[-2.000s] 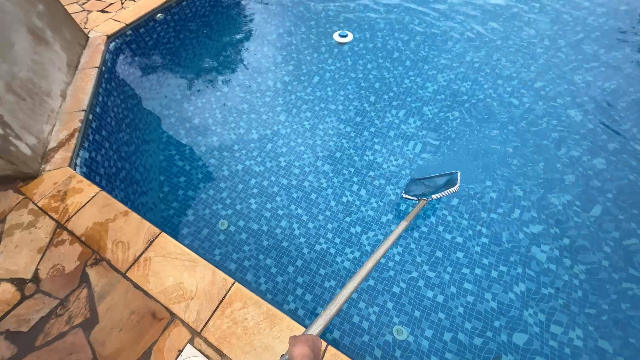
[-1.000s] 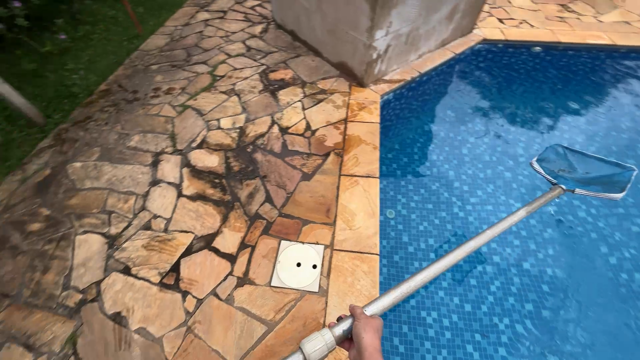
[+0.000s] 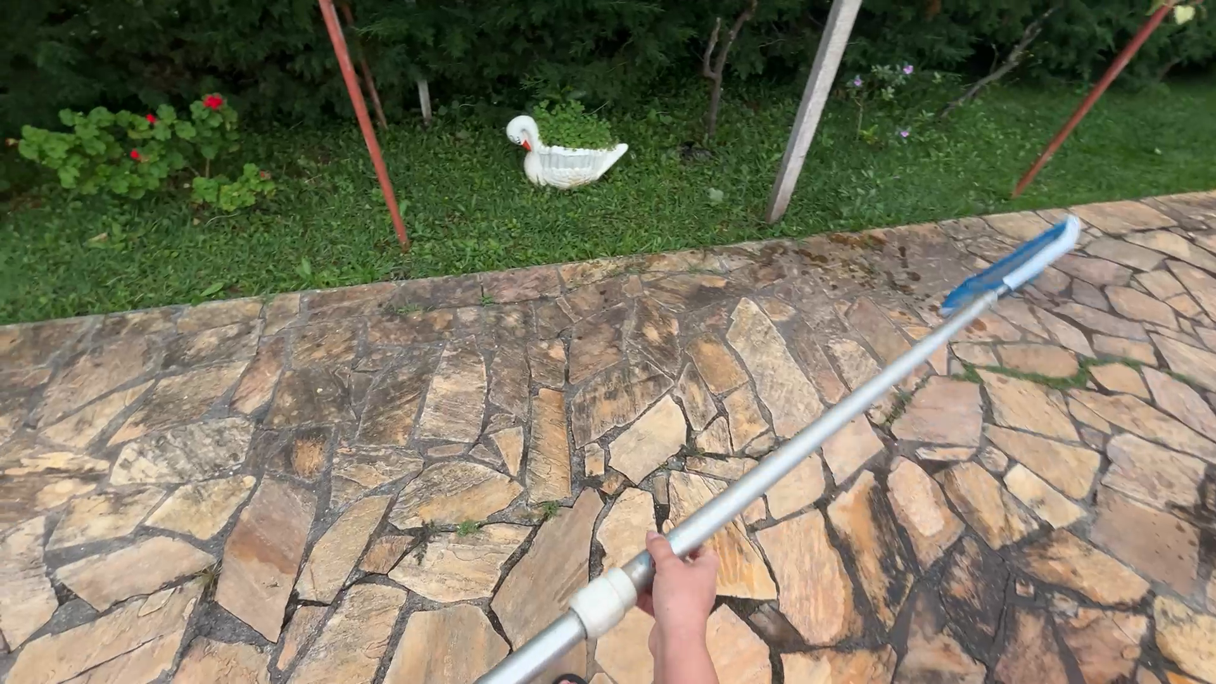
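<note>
My right hand [image 3: 682, 581] is closed around the metal telescopic pole [image 3: 793, 456], just above its white locking collar [image 3: 604, 602]. The pole slants from the bottom edge up to the right. At its far end is a pool skimmer net [image 3: 1012, 266] with blue mesh and a pale frame, seen nearly edge-on over the stone paving. Whether the net touches the stones cannot be told. The pole's lower end runs out of the picture, and my left hand is not in view.
Irregular stone paving [image 3: 456, 494] meets a grass strip [image 3: 456, 228]. On the grass are a white swan-shaped planter [image 3: 570, 163], a red-flowered plant [image 3: 142, 147], a pale post [image 3: 812, 114], and red poles to the left [image 3: 366, 128] and right [image 3: 1092, 100]. A dark hedge stands behind.
The view has swung left from the pool to the paving and grass. The skimmer net, over the pool in both earlier frames, is now over the paving. My right hand still holds the pole.
</note>
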